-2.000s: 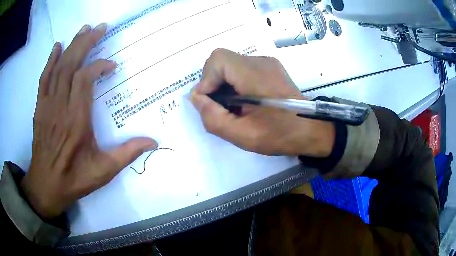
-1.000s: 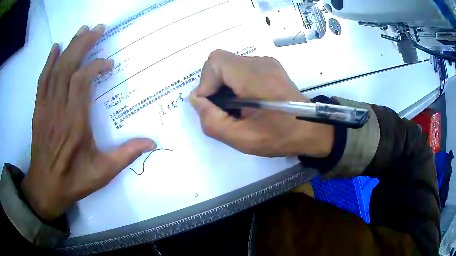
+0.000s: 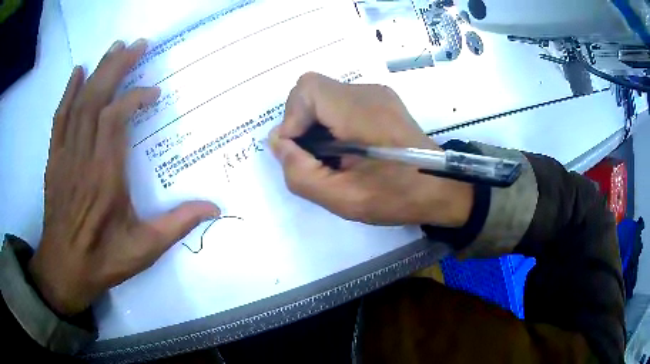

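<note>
A white printed form sheet (image 3: pixel 214 92) lies on the white table, its edges partly washed out by glare. It carries blocks of small print and long ruled lines. A few handwritten characters (image 3: pixel 242 161) stand below the lowest print block. A wavy black line (image 3: pixel 202 233) is nearer the table edge. My right hand (image 3: pixel 363 153) is shut on a clear-barrelled pen (image 3: pixel 435 161) with a dark grip; its tip is hidden by the fingers, just right of the handwriting. My left hand (image 3: pixel 107 178) lies flat with fingers spread on the sheet's left part, its thumb beside the wavy line.
The white sewing machine head (image 3: pixel 563 20) is at the upper right, with a metal plate (image 3: pixel 406 35) left of it. A grey ruler tape (image 3: pixel 285 302) follows the curved front table edge. A blue crate (image 3: pixel 485 279) and a red box (image 3: pixel 607 186) are below right. Dark fabric (image 3: pixel 16 43) is at the upper left.
More pen strokes have appeared to the right in the handwriting below the print. Both hands keep nearly the same place and hold.
</note>
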